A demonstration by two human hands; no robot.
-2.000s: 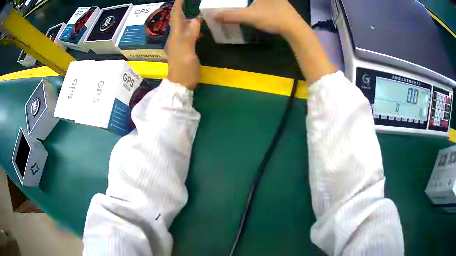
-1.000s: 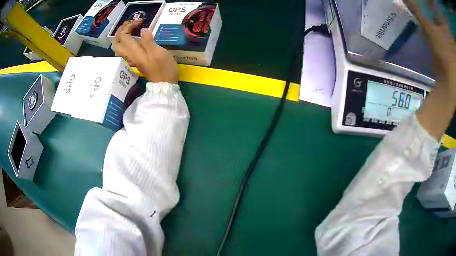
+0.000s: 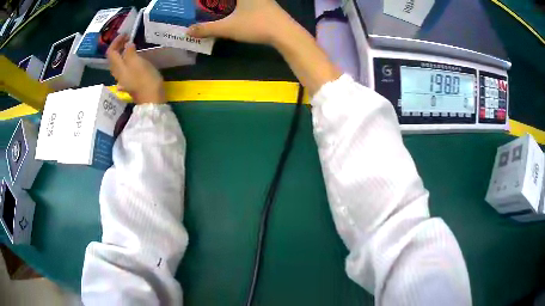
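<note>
My right hand (image 3: 248,25) holds a closed retail box (image 3: 178,24) with a blue panel by its right end, tilted above an open box (image 3: 164,55) that it mostly hides. My left hand (image 3: 136,73) is just left of the open box, fingers apart, fingertips close to another blue-panel box (image 3: 103,34); whether they touch it is unclear. The digital scale (image 3: 382,95) at the upper right bears a white box (image 3: 409,8), cut off by the top edge. Its display (image 3: 438,89) seems to read 198.0.
White GPS boxes (image 3: 74,125) stand at left on the green bench (image 3: 227,179), beside two small open boxes (image 3: 19,152). Another open box (image 3: 61,60) is behind the yellow edging (image 3: 239,91). A black cable (image 3: 272,197) crosses the bench. A white box (image 3: 515,174) stands at right.
My right hand has moved from the scale to the left and taken hold of the blue-panel box. That box is now raised and tilted. The display went from about 56.0 to 198.0.
</note>
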